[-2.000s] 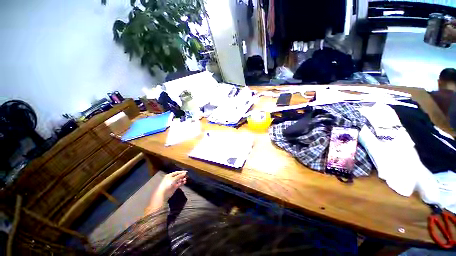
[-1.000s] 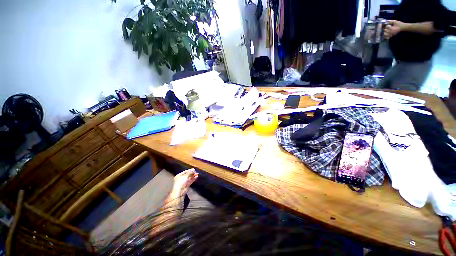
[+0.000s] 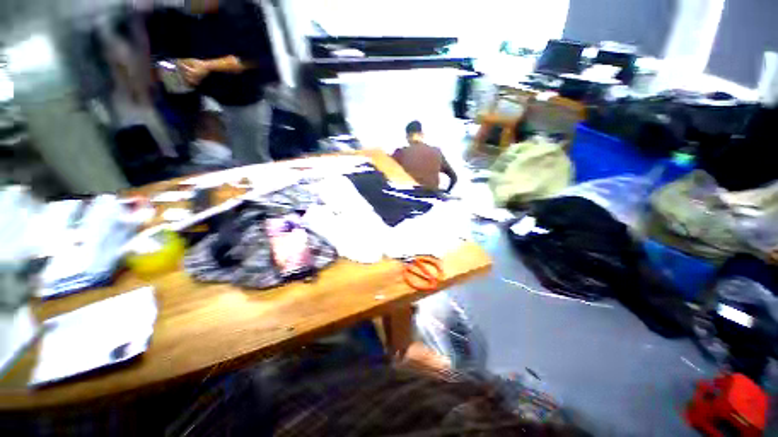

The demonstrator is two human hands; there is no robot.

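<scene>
My left hand is not in view. A small blurred skin-toned shape shows below the table corner, beside the table leg; it may be my right hand, and its fingers cannot be made out. Dark hair covers the bottom edge. Nearest in front is the wooden table. On it lie orange-handled scissors near the right corner, a crumpled plaid garment with a phone on it, white fabric and a black garment piece.
Papers and a yellow round thing are on the table's left. A person stands behind it; another is low beyond the far end. Clear plastic, black bags and a red stool are on the right.
The view has swung to the right and is blurred. My left hand has left the picture. The scissors, floor bags and red stool have come into fuller view.
</scene>
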